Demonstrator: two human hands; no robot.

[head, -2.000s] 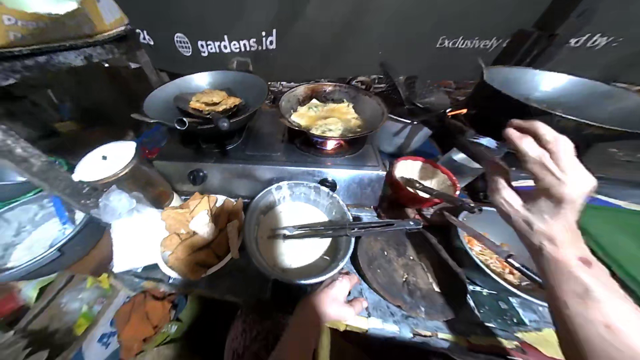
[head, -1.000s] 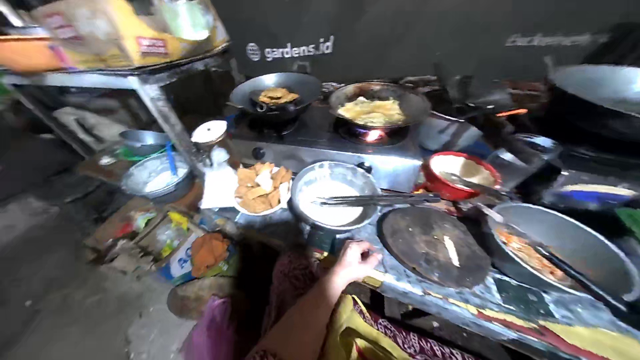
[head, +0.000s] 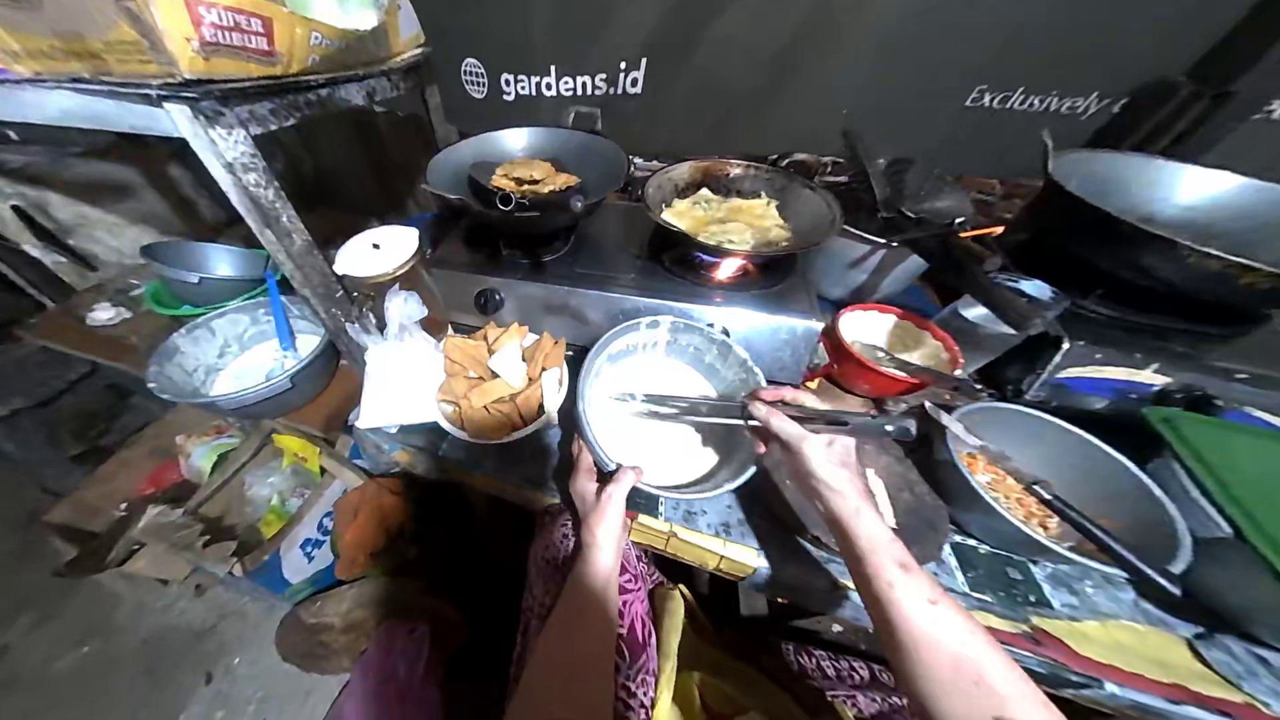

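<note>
My left hand (head: pixel 602 490) grips the near left rim of a metal bowl (head: pixel 590 420) of white batter (head: pixel 650 430). My right hand (head: pixel 805 440) holds metal tongs (head: pixel 700 408), whose tips reach over the batter. Left of the bowl, cut brown tofu pieces (head: pixel 495 385) fill a white container. A round wooden board (head: pixel 915 500) lies partly under my right forearm. On the gas stove (head: pixel 630 290), a pan (head: pixel 815 210) of pale battered food sits above a lit flame; the wok (head: pixel 450 170) beside it has browned fried food on a strainer at its rim.
A red bowl (head: pixel 835 365) with a spoon stands behind the board. At right are a grey pan (head: pixel 1165 510) of shredded vegetables and a large wok (head: pixel 1180 220). A lidded container (head: pixel 385 270), a plastic bag (head: pixel 400 375) and a batter basin (head: pixel 175 370) are at left.
My left hand has moved from the table's edge to the bowl's rim. My right hand, raised at the right two seconds ago and out of view one second ago, now holds the tongs.
</note>
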